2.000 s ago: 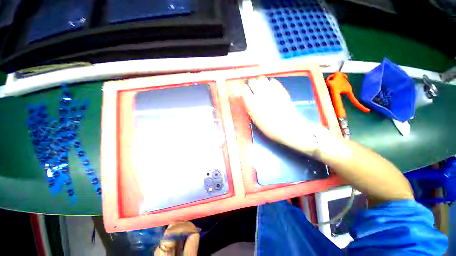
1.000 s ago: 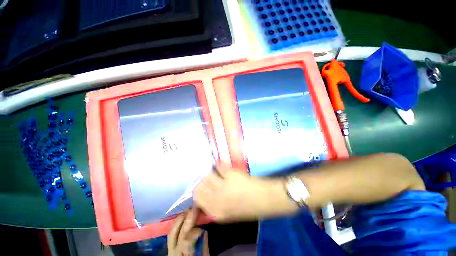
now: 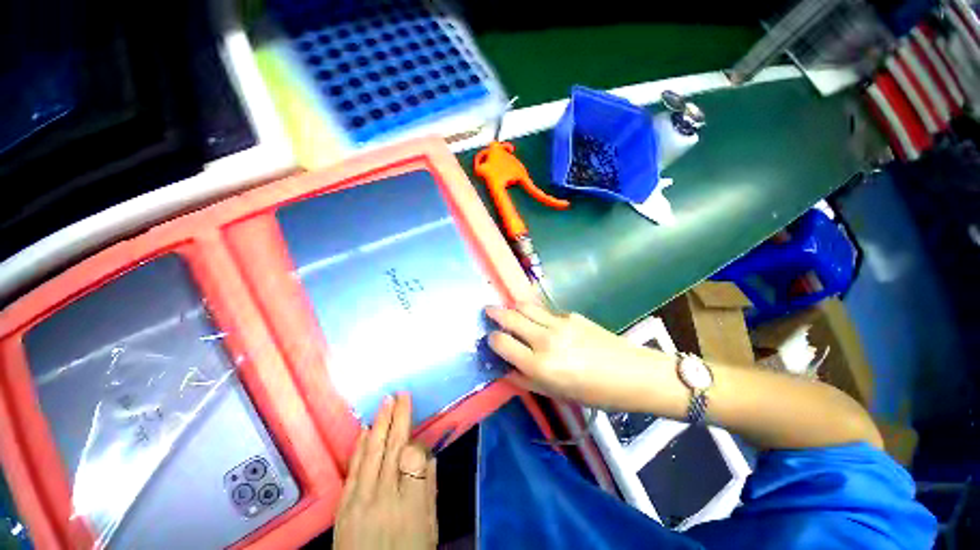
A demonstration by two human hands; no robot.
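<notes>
Two tablets lie in a coral-red foam tray (image 3: 242, 269). The right tablet (image 3: 376, 252) has a blue-grey back with a small logo. The left tablet (image 3: 204, 473) shows a three-lens camera corner and has wrinkled clear film over its back. My left hand (image 3: 392, 483), wearing a ring, has its fingertips on the right tablet's lower edge, with its thumb hidden. My right hand (image 3: 553, 349), with a watch on the wrist, has its fingertips at that tablet's lower right corner and covers the camera area. I cannot tell if they hold a tiny piece.
An orange blow gun (image 3: 505, 188) lies beside the tray. A blue bin (image 3: 607, 150) of small black pieces stands behind it, near a small metal-topped bottle (image 3: 675, 134). A blue sheet with dark spots (image 3: 387, 75) is at the back. Cardboard boxes (image 3: 715, 322) and a blue stool (image 3: 795, 263) are lower right.
The view has shifted right. My hands have moved from the left tablet's lower corner to the right tablet. The film on the left tablet is now lifted and wrinkled, exposing its camera corner.
</notes>
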